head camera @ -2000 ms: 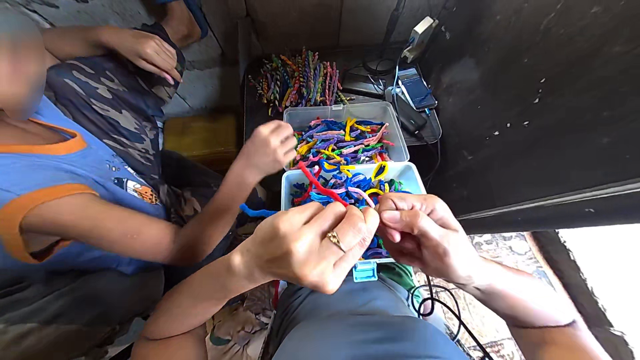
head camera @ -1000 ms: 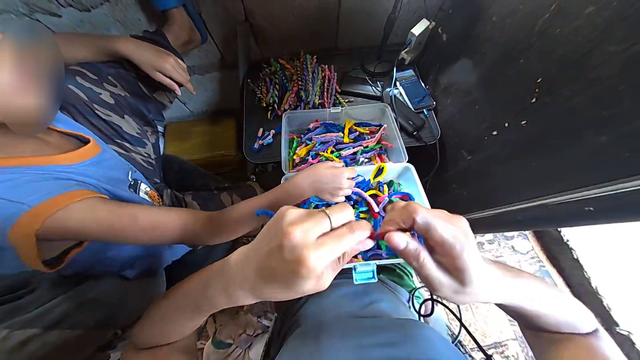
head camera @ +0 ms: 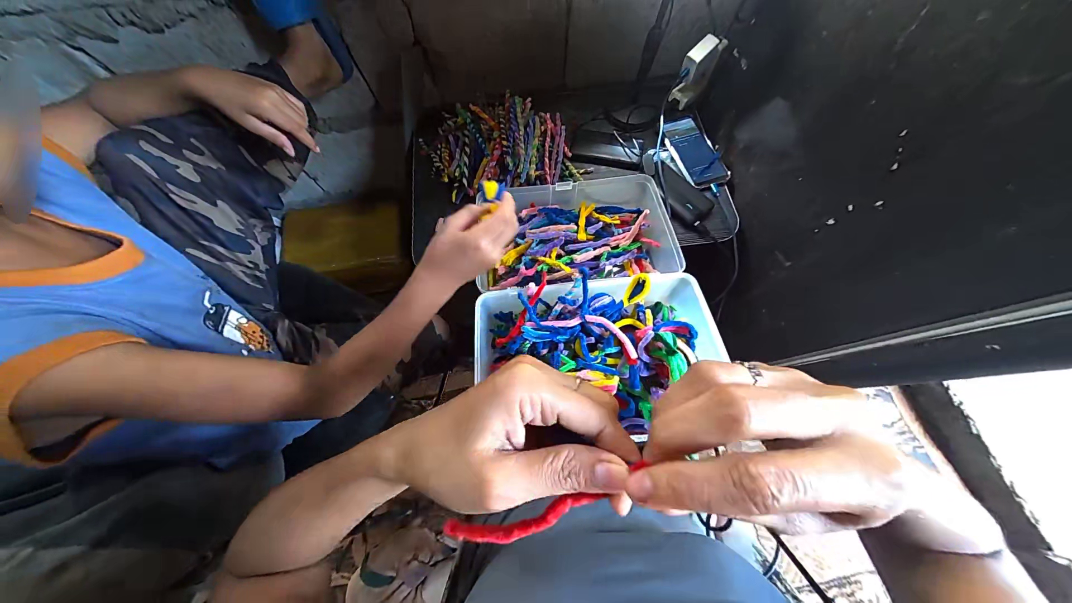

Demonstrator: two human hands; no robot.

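Note:
A red fuzzy cord, like a pipe cleaner (head camera: 528, 529), is pinched between the thumbs and fingers of my left hand (head camera: 536, 444) and my right hand (head camera: 762, 452). Its free end trails down to the left over my lap. Both hands nearly touch, just in front of a white plastic box (head camera: 705, 311) full of short looped fuzzy pieces in many colours (head camera: 586, 331). Behind it a clear plastic box (head camera: 666, 230) holds straighter pieces (head camera: 578, 239). What my fingertips do with the middle of the cord is partly hidden.
At my left another person's hand (head camera: 473, 239) holds a yellow and blue piece beside the clear box. Twisted multicoloured strands (head camera: 511, 142) lie on the black table (head camera: 427, 209). A phone (head camera: 697, 155), a dark device and cables lie at its right, near a dark wall (head camera: 888, 167).
The co-worker's hand has moved from above the white box back to the left edge of the clear box, with a yellow and blue piece. My hands still hold red cord, now with a longer end visible.

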